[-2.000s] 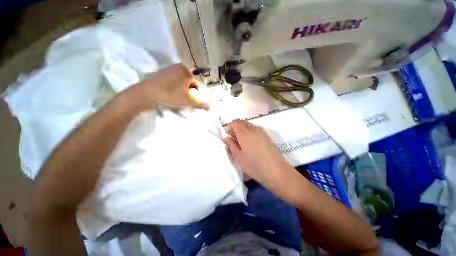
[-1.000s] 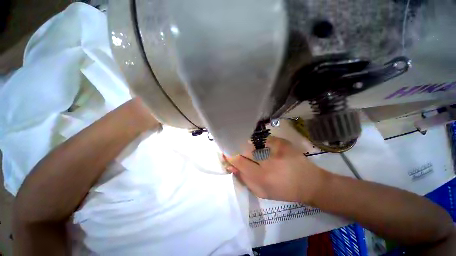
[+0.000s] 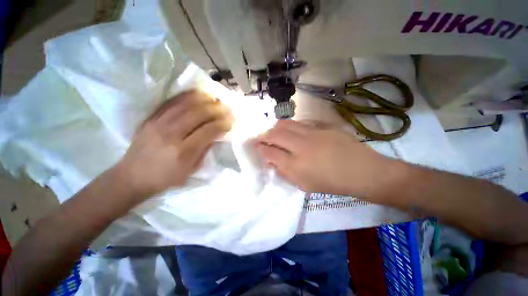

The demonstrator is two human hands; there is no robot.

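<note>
The white garment piece (image 3: 231, 214) lies gathered on the sewing machine bed, left of and in front of the needle area, and hangs over the table's front edge. My left hand (image 3: 179, 139) lies on the fabric left of the needle, its fingertips at the bright light. My right hand (image 3: 318, 153) pinches the fabric edge just in front of the ribbed knob (image 3: 284, 108). The presser foot area (image 3: 257, 92) of the sewing machine (image 3: 359, 29) is partly lost in glare. The fabric under my fingers is partly hidden.
Scissors with brass-coloured looped handles (image 3: 379, 110) lie right of the needle, over a flat white strip (image 3: 425, 139). Ruler markings (image 3: 338, 201) run along the table's front. A blue basket (image 3: 399, 257) stands below at the right. Brown board (image 3: 23, 211) shows at the left.
The view has pulled back from the machine head, so the scissors show fully again. My left hand, mostly hidden behind the head before, now shows on the fabric. My right hand still holds the edge.
</note>
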